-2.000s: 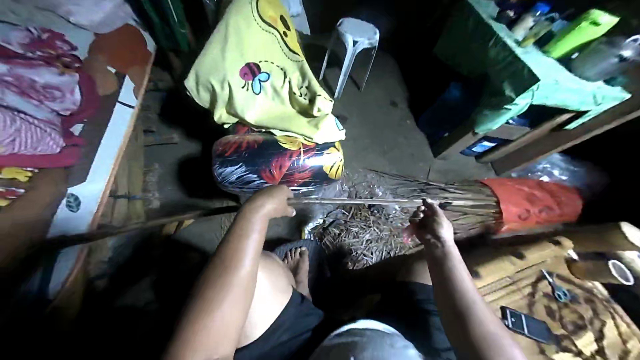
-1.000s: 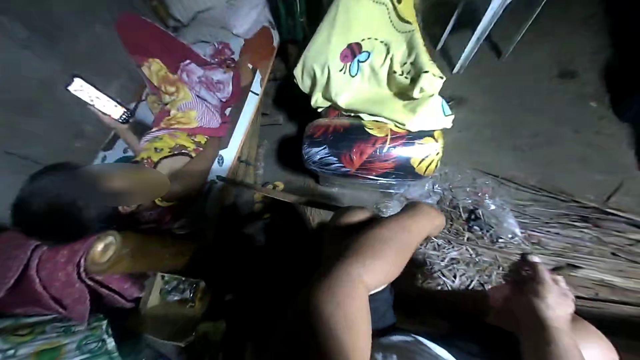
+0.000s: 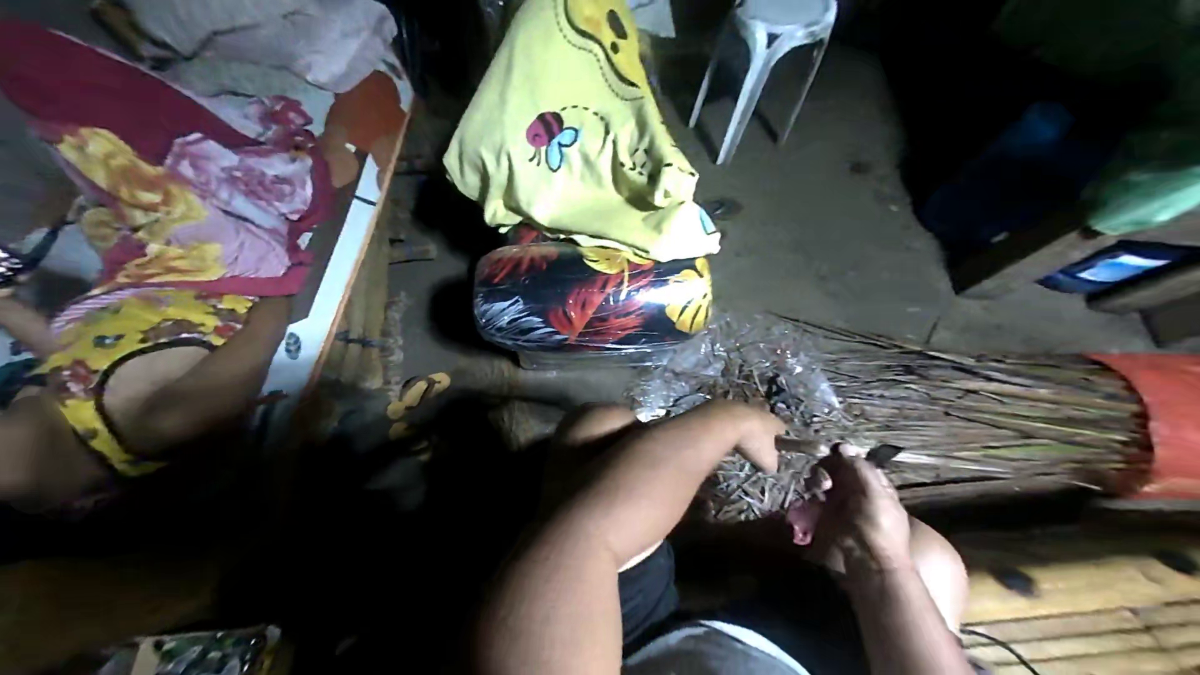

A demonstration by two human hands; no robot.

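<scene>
My left hand (image 3: 755, 436) grips the end of a thin brown stalk (image 3: 800, 444) above a heap of dry shavings (image 3: 750, 492). Close to its right, my right hand (image 3: 867, 506) is closed around a small knife, whose dark blade (image 3: 884, 455) sticks out past the fingers. A bit of pink material (image 3: 802, 521) shows under that hand. Behind both hands, clear plastic (image 3: 694, 361) lies among the shavings. A long bundle of dry stalks (image 3: 994, 422) extends right into a red wrapping (image 3: 1158, 422).
Ahead stands a plastic-wrapped floral cushion (image 3: 591, 300) with a yellow cloth (image 3: 581, 141) over it. A white plastic chair (image 3: 764, 56) is beyond. At left, a person in yellow floral clothing (image 3: 141, 366) lies on bedding. A bamboo bench (image 3: 1078, 591) is at lower right.
My hands were far apart along a long stalk two seconds ago; now they are close together. The view swung left, then partly back.
</scene>
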